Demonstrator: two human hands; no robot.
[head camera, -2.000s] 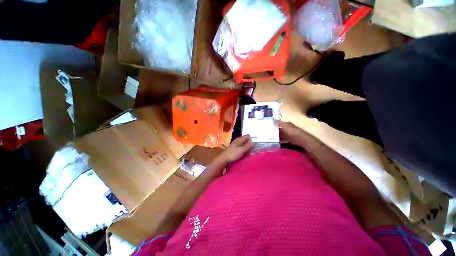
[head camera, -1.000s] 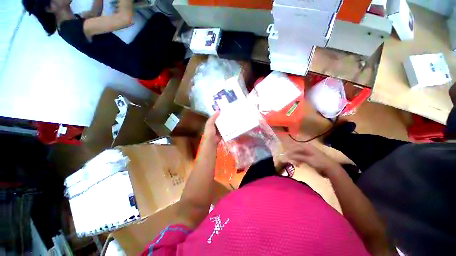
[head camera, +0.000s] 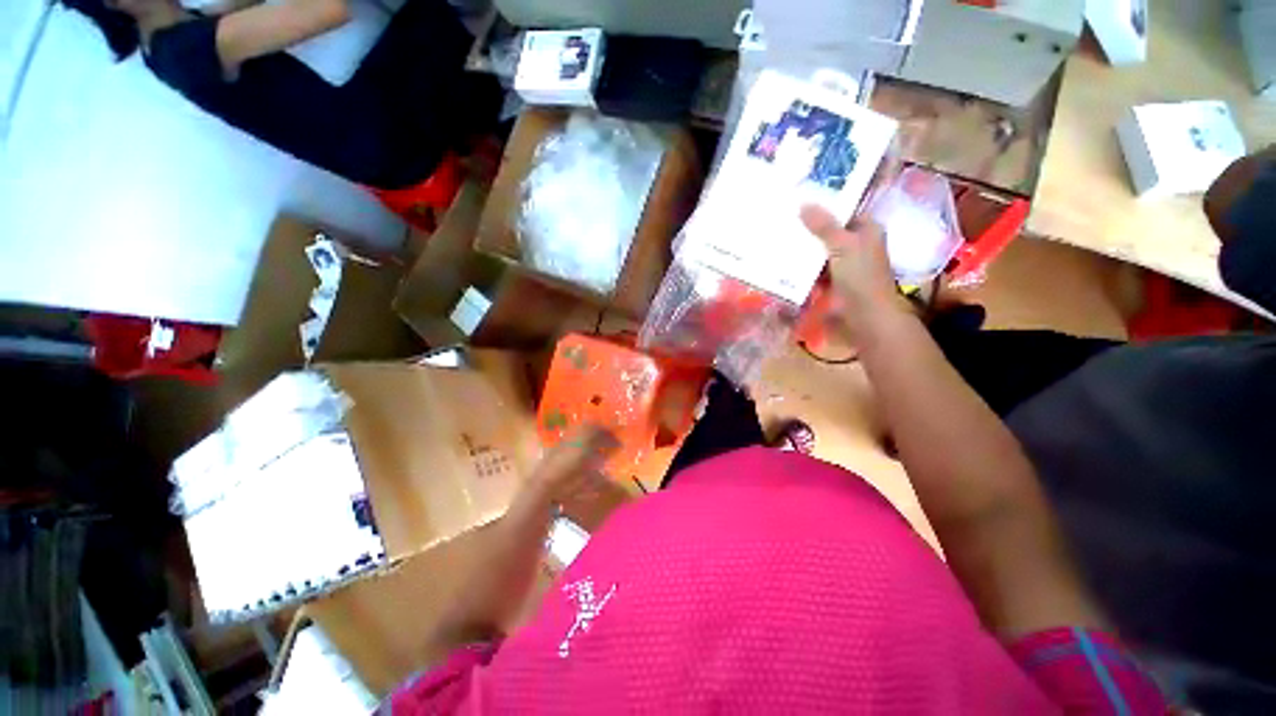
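Observation:
A white retail box (head camera: 763, 189) with a dark picture is held up ahead of me, with its hang tab pointing away. A loose clear shrink bag (head camera: 714, 315) hangs from its near end. My right hand (head camera: 854, 259) grips the box at its right side, thumb on the printed face. My left hand (head camera: 574, 462) is lowered and blurred in front of the near orange stool (head camera: 595, 392). It is off the box, and its fingers are not clear.
A bag carton (head camera: 504, 196) with clear film stands ahead. A supply carton (head camera: 420, 434) of white boxes is at left. Stacked white boxes (head camera: 826, 31) stand on the ledge. A co-worker (head camera: 378, 98) sits at upper left; another person's dark clothing (head camera: 1147, 476) is close at right.
The box has gone from my left hand to my right hand and moved up and right. My left hand has dropped toward my lap. The view has shifted slightly.

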